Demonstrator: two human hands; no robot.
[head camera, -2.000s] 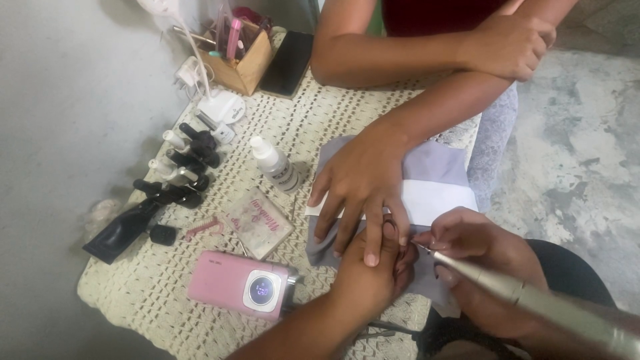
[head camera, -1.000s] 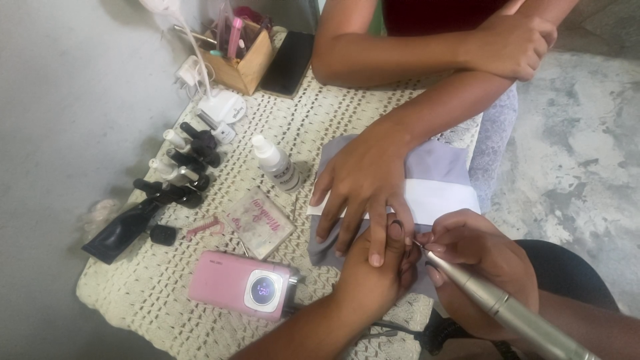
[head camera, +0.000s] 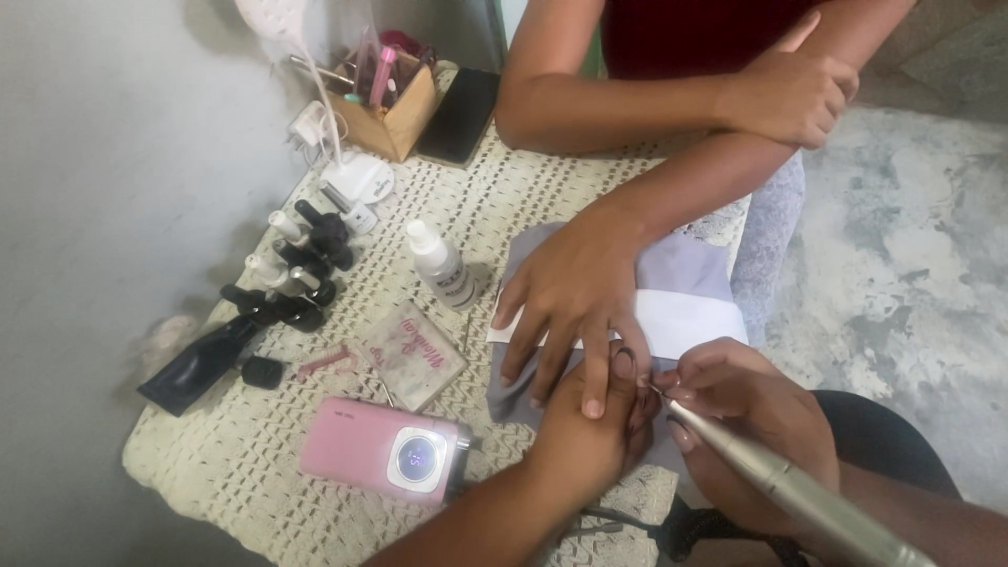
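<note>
My left hand (head camera: 587, 429) grips a finger of another person's hand (head camera: 579, 279), which lies palm down on a grey cloth (head camera: 685, 264) with a white strip (head camera: 689, 315). A silvery electric nail drill handpiece (head camera: 776, 476) is held in my right hand (head camera: 756, 417), its thin bit at the tip of the gripped finger. Whether the bit touches nail or skin cannot be told. Left of my left hand lies a pink drill control unit (head camera: 358, 445) with a lit round display.
A white-capped bottle (head camera: 442, 268), a square plate (head camera: 417, 354), several nail polish bottles (head camera: 315, 228), a black tube (head camera: 201, 362), a wooden box (head camera: 382, 126) of tools, a black phone (head camera: 459, 114) and a white lamp base (head camera: 358, 177) are on the crocheted tablecloth (head camera: 213, 465). The person's other arm (head camera: 630, 106) rests behind.
</note>
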